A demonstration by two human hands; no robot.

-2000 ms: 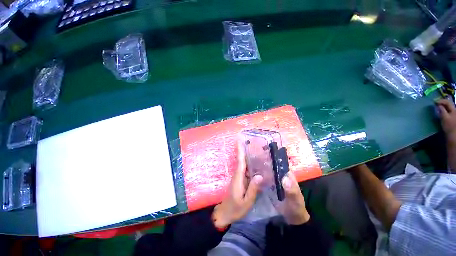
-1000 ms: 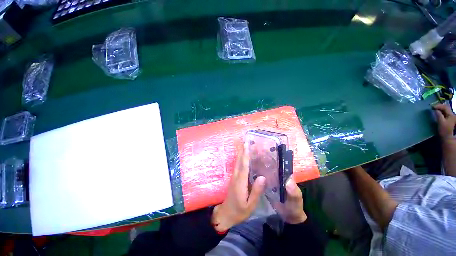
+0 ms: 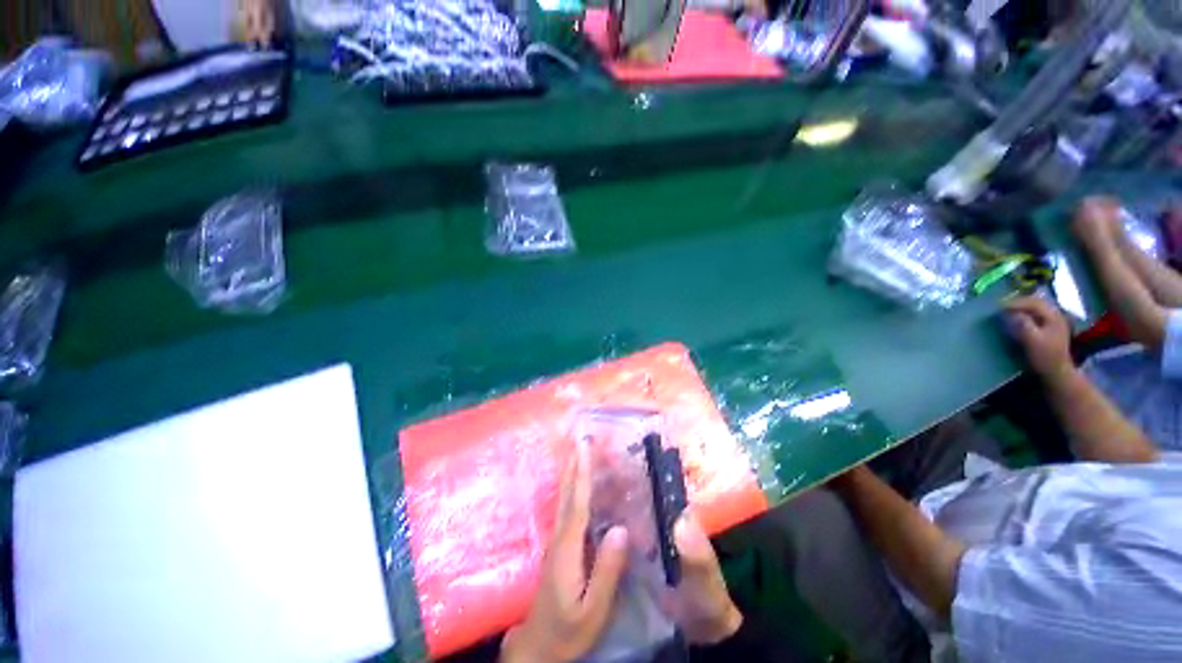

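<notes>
A clear plastic housing [image 3: 620, 499] is held over the near part of the red mat [image 3: 486, 512], with a black strip [image 3: 666, 499] along its right edge. My left hand [image 3: 577, 570] grips the housing from the left, thumb on its face. My right hand [image 3: 700, 583] grips the lower right side by the black strip. The housing is slightly blurred, and the fingers behind it are hidden.
A white board [image 3: 201, 518] lies left of the mat. Bagged units [image 3: 526, 210] lie along the green bench [image 3: 428, 304], with more bagged units [image 3: 901, 249] at right. A black parts tray [image 3: 188, 104] and white cables [image 3: 434, 45] are across. Neighbours' arms [image 3: 907, 525] are at right.
The view has tilted up and turned right, so the bench items sit lower and further left and the far side shows more. Both hands still hold the housing.
</notes>
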